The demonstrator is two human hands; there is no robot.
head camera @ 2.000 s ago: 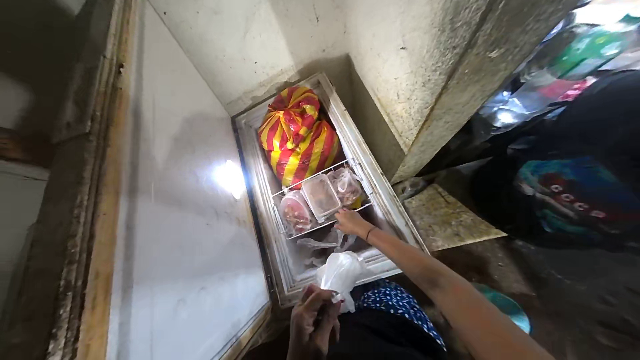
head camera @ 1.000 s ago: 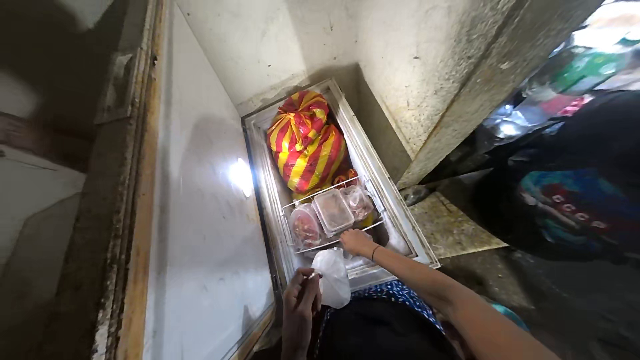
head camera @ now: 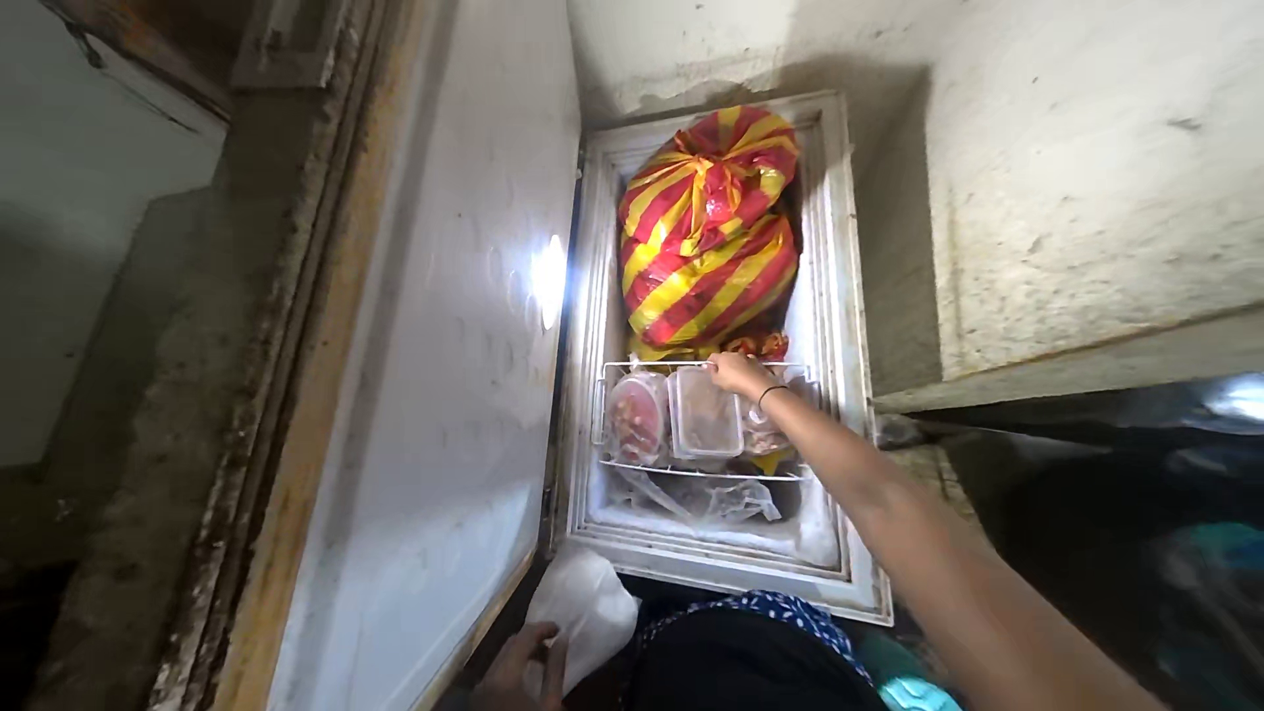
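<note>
My right hand point(head camera: 743, 375) has its fingers at the back rim of a white wire basket point(head camera: 711, 475) in a chest freezer point(head camera: 857, 326); whether they grip the wire or the container below is not clear. In the basket lie a clear rectangular plastic container point(head camera: 707, 420), a round container with reddish contents point(head camera: 638, 417) on the left, and a bagged item point(head camera: 762, 434) on the right, partly under my wrist. My left hand point(head camera: 528, 664), low in the view, holds a white plastic bag point(head camera: 583, 607) outside the freezer's front edge.
Large red-and-yellow striped plastic bags point(head camera: 706, 237) fill the freezer's far part. Clear plastic film point(head camera: 706, 504) lies below the basket. The raised freezer lid point(head camera: 454, 326) stands on the left. A rough wall point(head camera: 1096, 178) and a ledge border the right side.
My right hand has moved from the basket's near side to its far rim. My left hand still holds the white bag, now farther left of the basket. The view has shifted nearer the freezer.
</note>
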